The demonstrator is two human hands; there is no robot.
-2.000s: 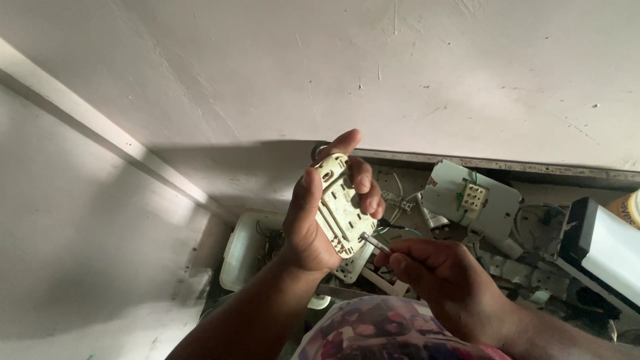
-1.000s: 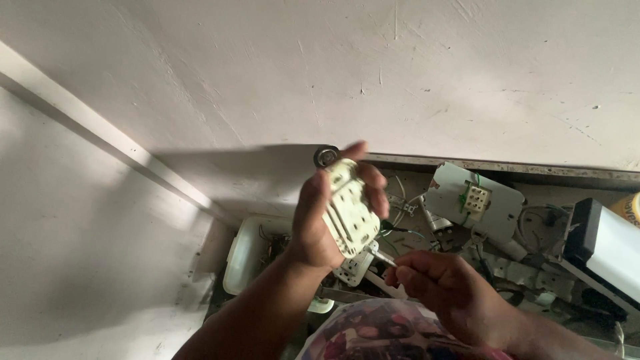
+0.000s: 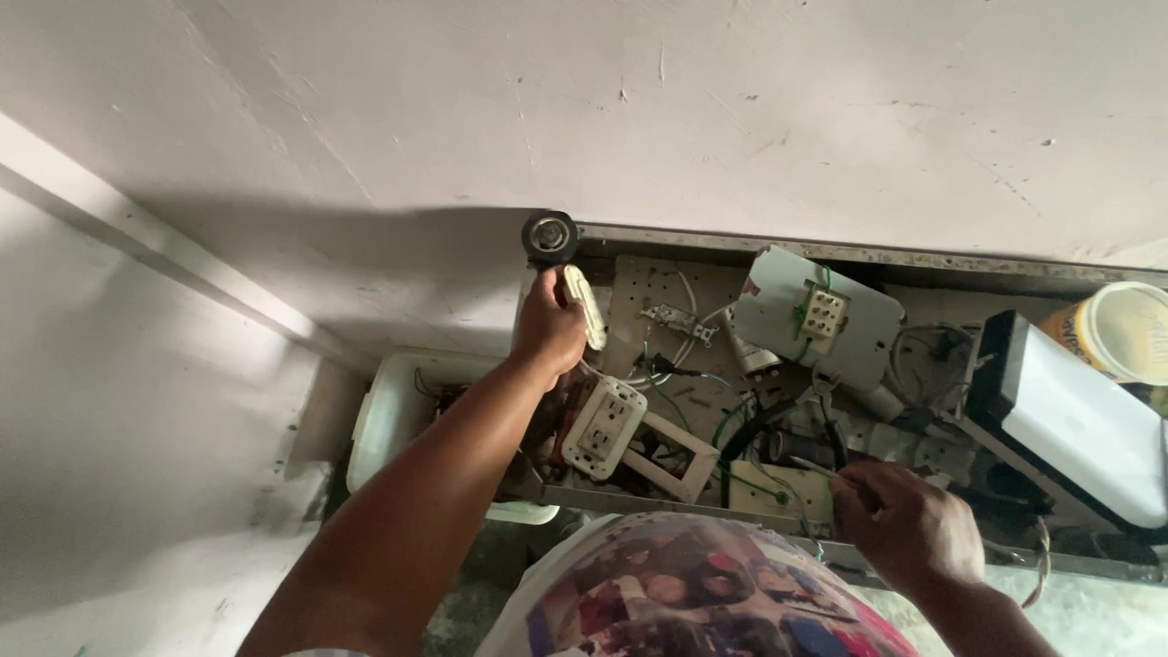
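Note:
My left hand [image 3: 550, 330] is closed on a cream plastic electrical plate [image 3: 585, 307], seen nearly edge-on, just below a round black object with a metal centre [image 3: 550, 235]. My right hand [image 3: 912, 525] grips a thin metal-shafted tool [image 3: 812, 466] over the front of the bench; its handle is hidden in the fist. Between the hands, a white double outlet socket [image 3: 604, 427] lies beside an empty cream rectangular frame [image 3: 680, 459]. A cream plate with a green wire [image 3: 766, 491] lies left of my right hand.
A grey metal plate bearing a terminal block [image 3: 794, 315] lies towards the back among loose wires. The white-and-black box [image 3: 1081, 424] and yellow tub [image 3: 1118, 328] stand at the right. A pale plastic bin [image 3: 388, 411] stands at the left. A wall [image 3: 639, 109] rises behind.
My left hand has turned the cream plate nearly edge-on, away from the tool. My right hand has moved right with the tool, and the double outlet socket is now in plain view.

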